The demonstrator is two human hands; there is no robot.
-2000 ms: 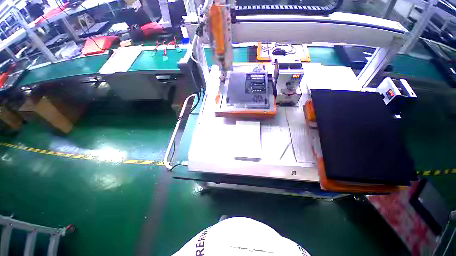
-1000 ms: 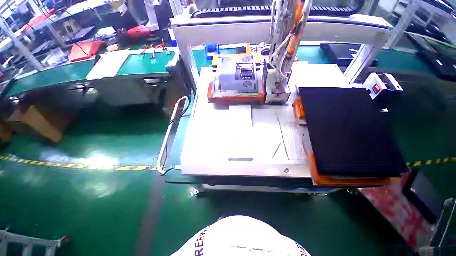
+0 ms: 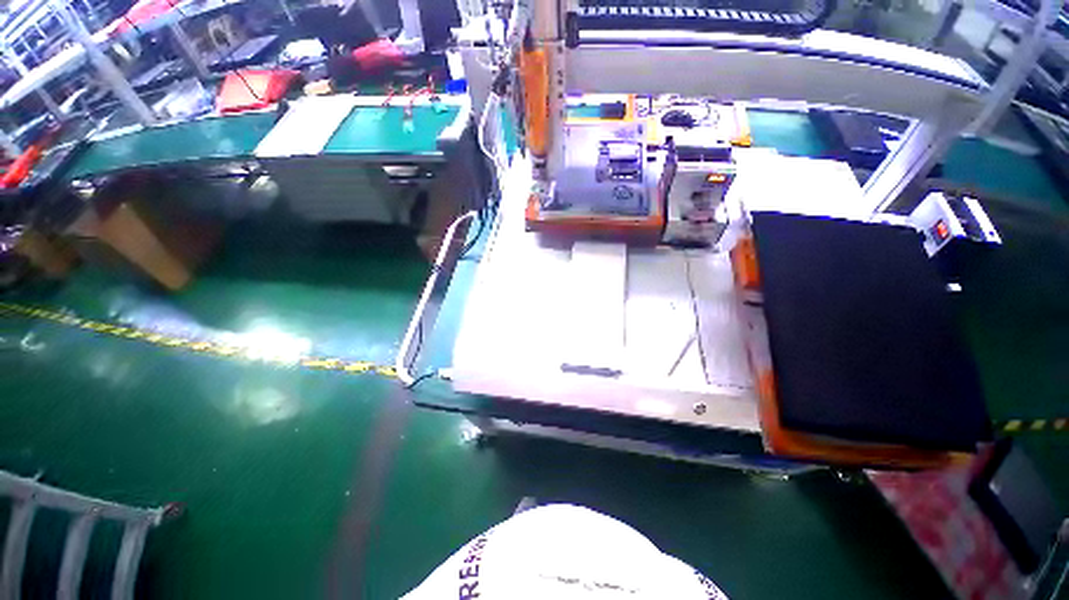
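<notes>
No hand is in view; only the wearer's white clothing shows at the bottom edge. A grey laptop (image 3: 598, 178), bottom side up, lies in an orange-edged fixture (image 3: 598, 223) on the machine's white table (image 3: 528, 322). The screw machine's head with its orange part (image 3: 537, 106) stands over the laptop's left side. A large matte black pad or cover (image 3: 862, 328) lies on an orange fixture (image 3: 768, 404) at the table's right.
A white screw feeder (image 3: 701, 193) stands right of the laptop. Another small device (image 3: 955, 229) is beyond the black sheet. A red-white trolley deck (image 3: 944, 527) is at lower right, a metal frame (image 3: 82, 522) at lower left. Cardboard boxes (image 3: 147, 240) stand under the left bench (image 3: 176, 141).
The machine head has moved from the right, by the feeder, back to the laptop's left side. The laptop's fixture sits farther back on the table than two seconds ago. The camera view has shifted.
</notes>
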